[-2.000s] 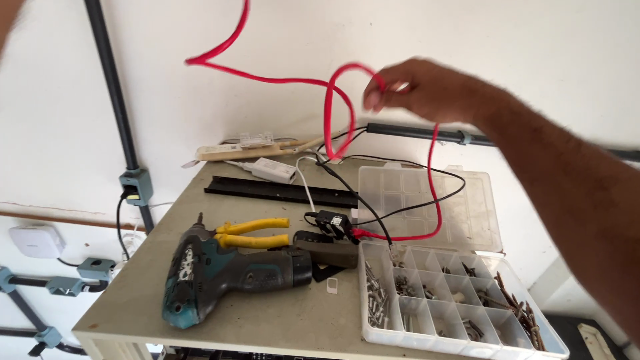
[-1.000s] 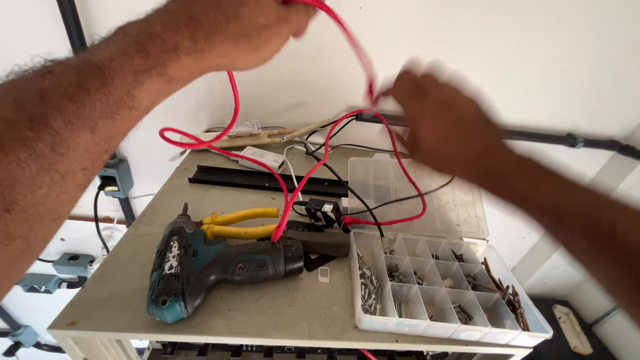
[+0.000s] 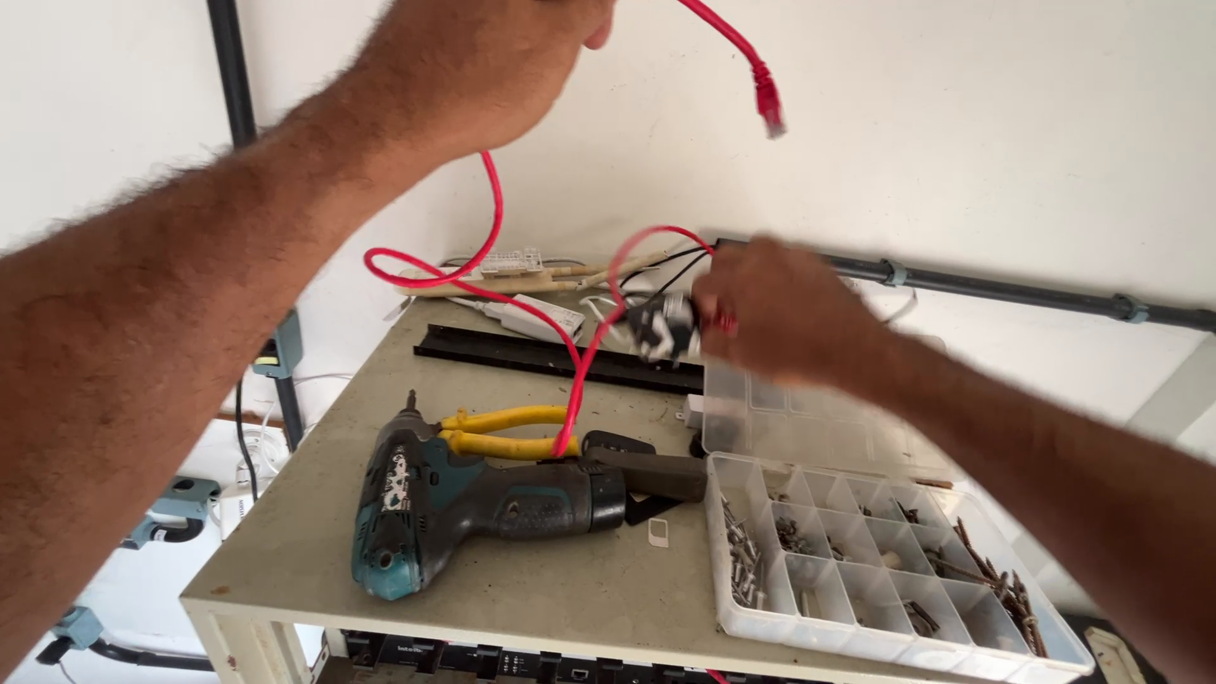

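My left hand point(image 3: 484, 66) is at the top centre, partly cut off by the frame, with a red network cable point(image 3: 494, 199) at it; its fingertips are mostly out of view. One end of the cable, a plug point(image 3: 769, 104), hangs to its right before the wall. My right hand point(image 3: 774, 309), blurred, grips the cable's other part beside a small black-and-white device point(image 3: 660, 328), above the hinged lid of the organizer. Below lie a teal and black cordless driver point(image 3: 475, 508) and yellow-handled pliers point(image 3: 503, 430).
A clear compartment organizer point(image 3: 850, 632) with screws stands at the table's right front. A black channel strip point(image 3: 541, 359), a white adapter point(image 3: 532, 316) and thin cables lie toward the back. Black conduit point(image 3: 1007, 290) runs along the wall. Rack equipment point(image 3: 503, 657) shows below the tabletop.
My right hand has moved down from the raised cable to the small device, which has lifted off the table. The cable's plug now hangs free near the top. My left hand stays raised.
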